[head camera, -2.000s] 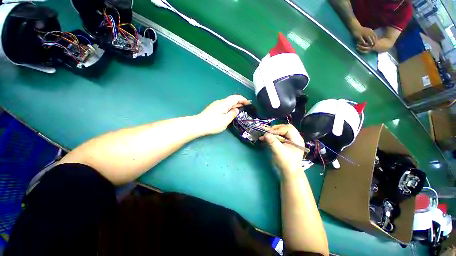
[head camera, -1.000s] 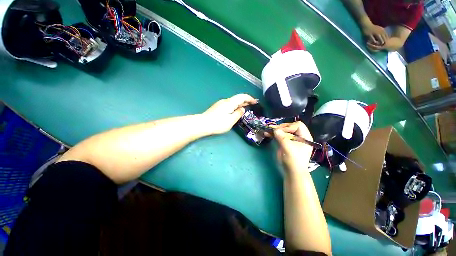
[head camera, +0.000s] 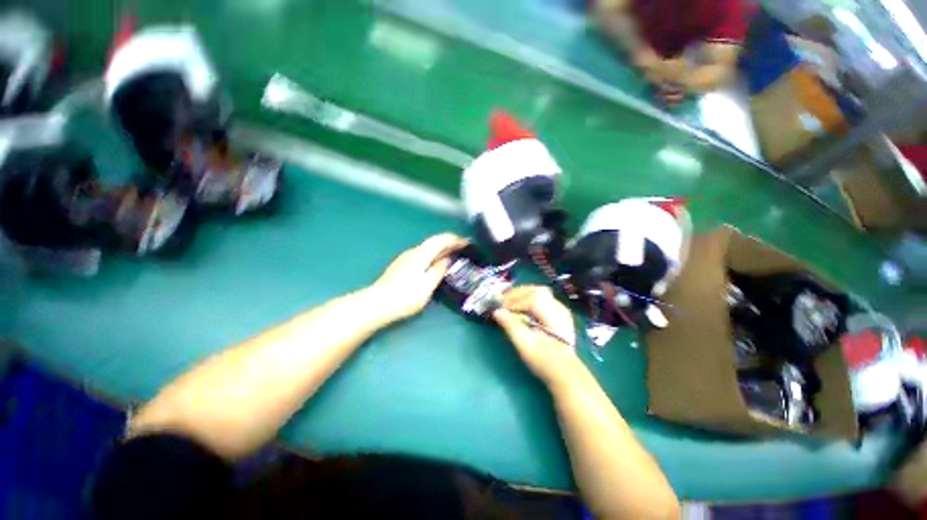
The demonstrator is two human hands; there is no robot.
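The frame is blurred. My left hand (head camera: 422,272) holds the left side of a small black camera head (head camera: 470,286) with silvery electronics and wires. My right hand (head camera: 539,320) is at its right side and pinches a slim, pen-length tool (head camera: 547,329), likely tweezers; its tip is too blurred to tell. A camera housing (head camera: 513,193) with a white cap and red end piece stands just behind the camera head. A reddish wire harness (head camera: 544,262) shows beside the housing.
A second housing (head camera: 632,244) lies at the right, beside an open brown carton (head camera: 691,345) holding black heads. More units (head camera: 168,91) lie at the left. A white cable (head camera: 346,120) lies along the green conveyor (head camera: 427,71). A person's hands (head camera: 666,76) show across it. Blue crates (head camera: 51,437) are lower left.
The view has swung, so more units show at the left and the bench appears shifted. My hands remain at the camera head, with the tool still in my right hand.
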